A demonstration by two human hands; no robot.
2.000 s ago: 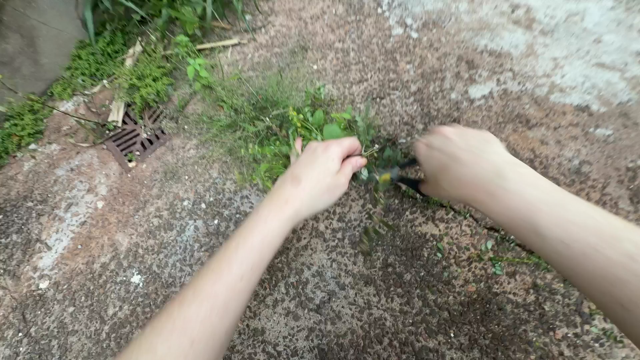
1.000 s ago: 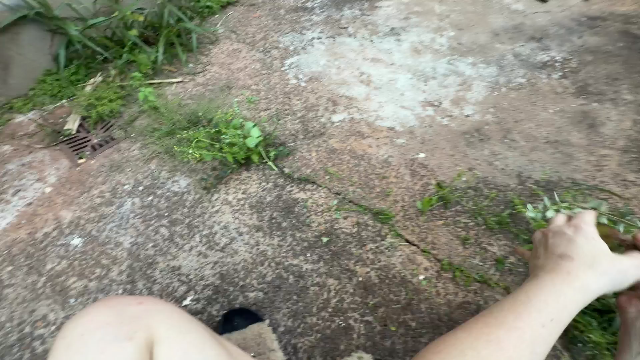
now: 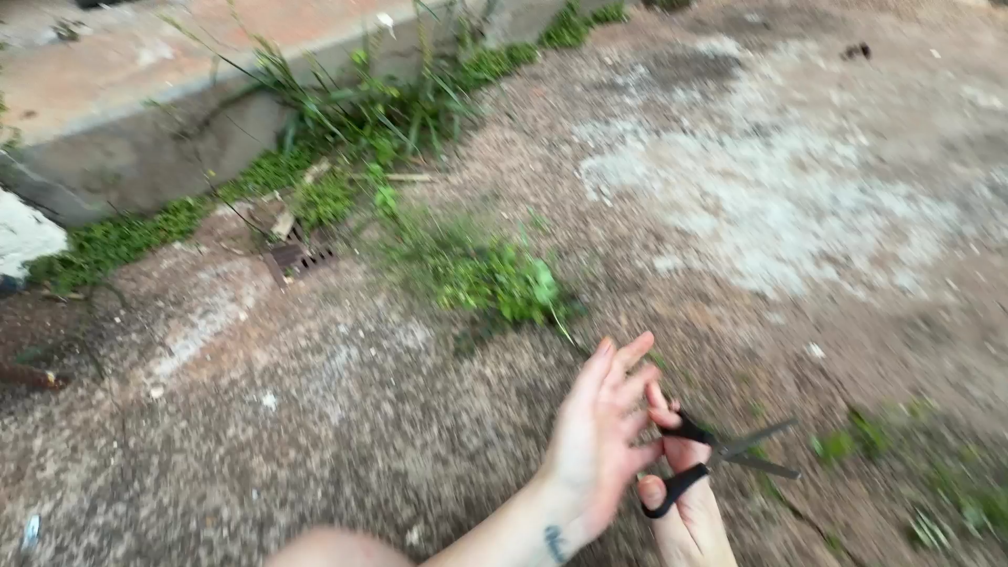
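Note:
My right hand (image 3: 683, 465) has its thumb and fingers in the black handles of a pair of scissors (image 3: 720, 453), whose blades are spread and point right. Just to its left, my left hand (image 3: 602, 433) is held with fingers extended and nothing seen in it; the two hands overlap or nearly touch. Up and left of the hands, a leafy green weed clump (image 3: 496, 283) lies on the concrete, its pale stem end toward my left fingertips. More low weeds (image 3: 858, 441), blurred, grow along a crack to the right of the scissors.
A rusty metal drain grate (image 3: 303, 258) is set in the ground at the left, with bits of wood beside it. Behind it, tall grass (image 3: 378, 102) and low plants line a concrete curb (image 3: 157, 150). A white patch (image 3: 756, 197) marks the concrete at upper right. My knee shows at the bottom edge.
Two seconds ago both hands were at the weed clump; one second ago they were at the weeds on the far right. Now they are between the two, away from both. The view has swung left since.

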